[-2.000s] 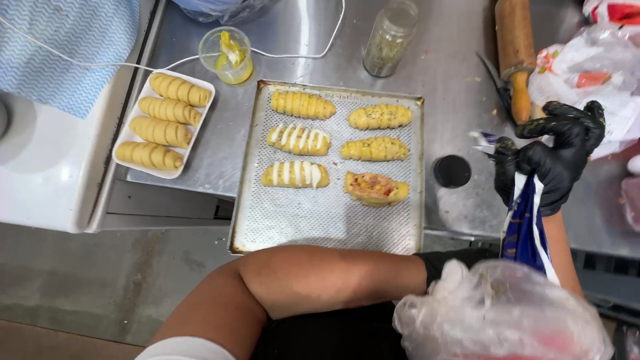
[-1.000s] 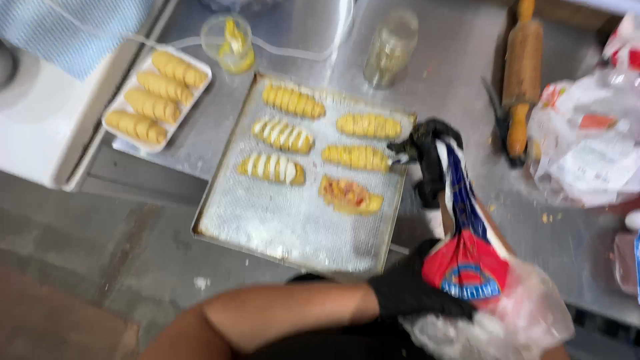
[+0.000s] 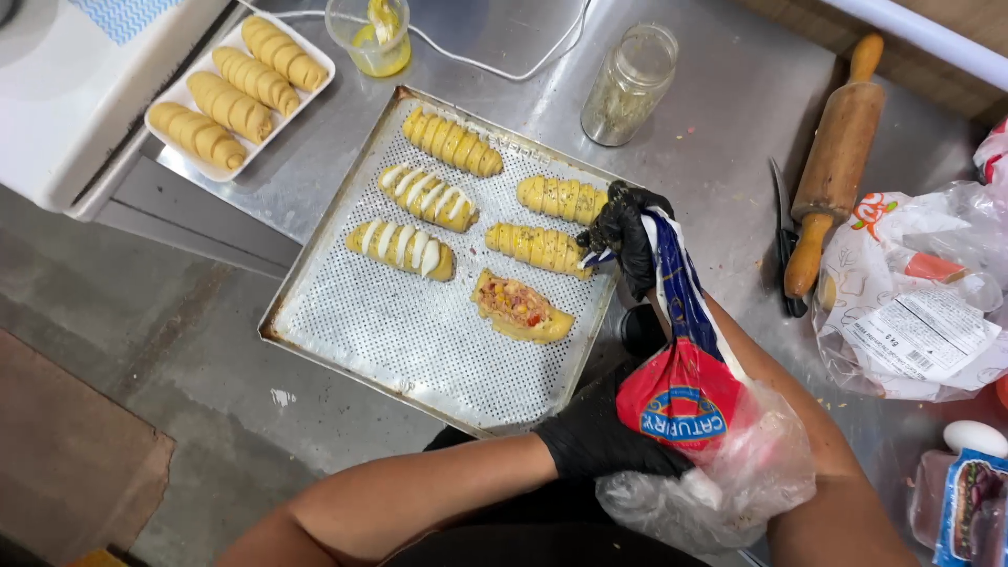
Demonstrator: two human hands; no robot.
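Observation:
My left hand (image 3: 610, 429), in a black glove, grips the full lower part of a red and blue Catupiry piping bag (image 3: 681, 398). My right hand (image 3: 630, 236), gloved too, closes around the bag's narrow end, its tip beside the right edge of a scored pastry roll (image 3: 539, 248). That roll lies on a perforated metal baking tray (image 3: 370, 346) with several others. Two rolls at the left, such as the lower one (image 3: 400, 248), bear white cream stripes. An open-topped pastry (image 3: 521, 307) shows a chunky filling nearest my hands.
A white foam tray (image 3: 228, 175) of unglazed rolls, a plastic cup (image 3: 370, 39) with yellow liquid and a glass jar (image 3: 630, 83) stand beyond the tray. Right are a knife (image 3: 783, 236), a wooden rolling pin (image 3: 839, 150), plastic packaging (image 3: 906, 291) and an egg (image 3: 976, 437). A dark lid (image 3: 642, 331) lies by my right wrist.
My right hand has moved left from beside the baking tray to its right edge, bringing the piping bag's narrow end over the rolls. My left hand and the bag's red part have come into sight.

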